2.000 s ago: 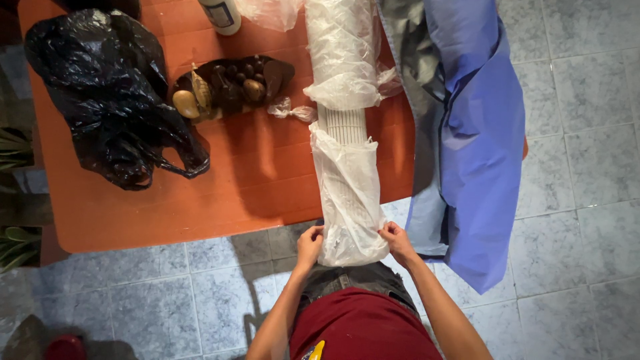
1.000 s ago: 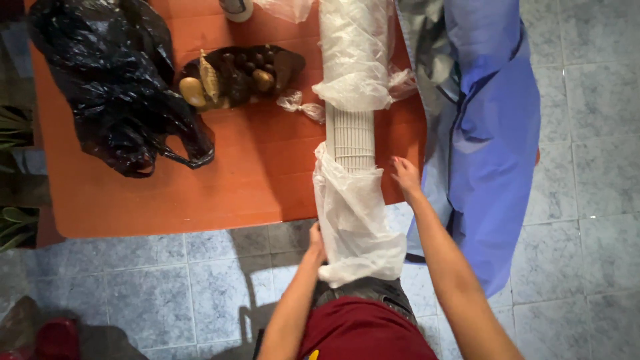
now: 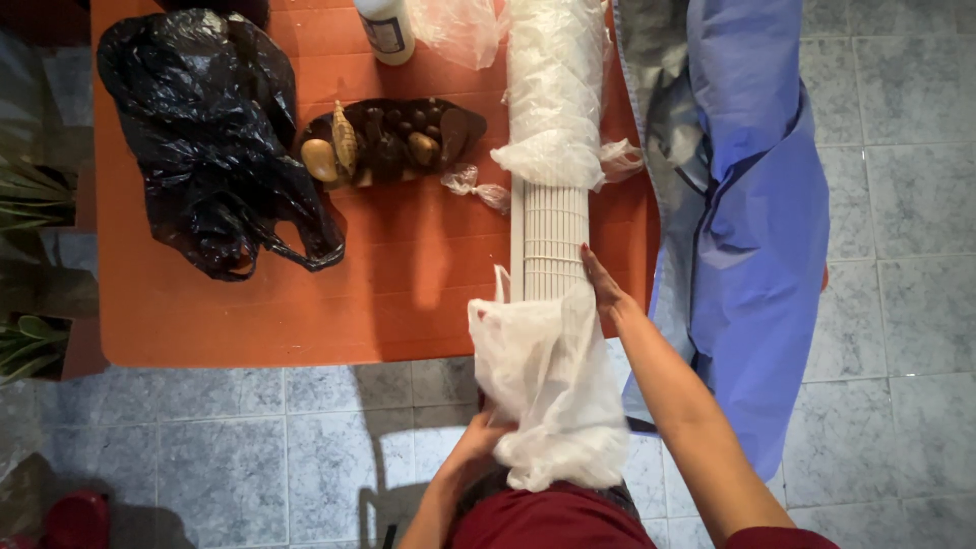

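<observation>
A rolled white slatted blind (image 3: 555, 236) lies lengthwise on the orange table (image 3: 305, 335), its near end reaching past the edge towards me. Clear plastic wrap (image 3: 555, 84) covers its far part. Over the near end sits a white plastic bag (image 3: 545, 374). My right hand (image 3: 604, 282) lies along the right side of the bare slats, fingers extended. At the lower left of the bag is my left hand (image 3: 488, 435), its fingers partly hidden behind the plastic, so its hold is unclear.
A black plastic bag (image 3: 213, 145) lies at the left of the table. Beside it are a dark tray with decorative pieces (image 3: 389, 141), a bottle (image 3: 386, 30) and a knotted clear bag (image 3: 476, 188). Blue fabric (image 3: 755, 267) hangs over the right edge. Potted plants (image 3: 34, 343) stand at far left.
Both hands were at the bag's near end two seconds ago. My right hand has moved up to the side of the blind, while my left hand has shifted to the bag's left side.
</observation>
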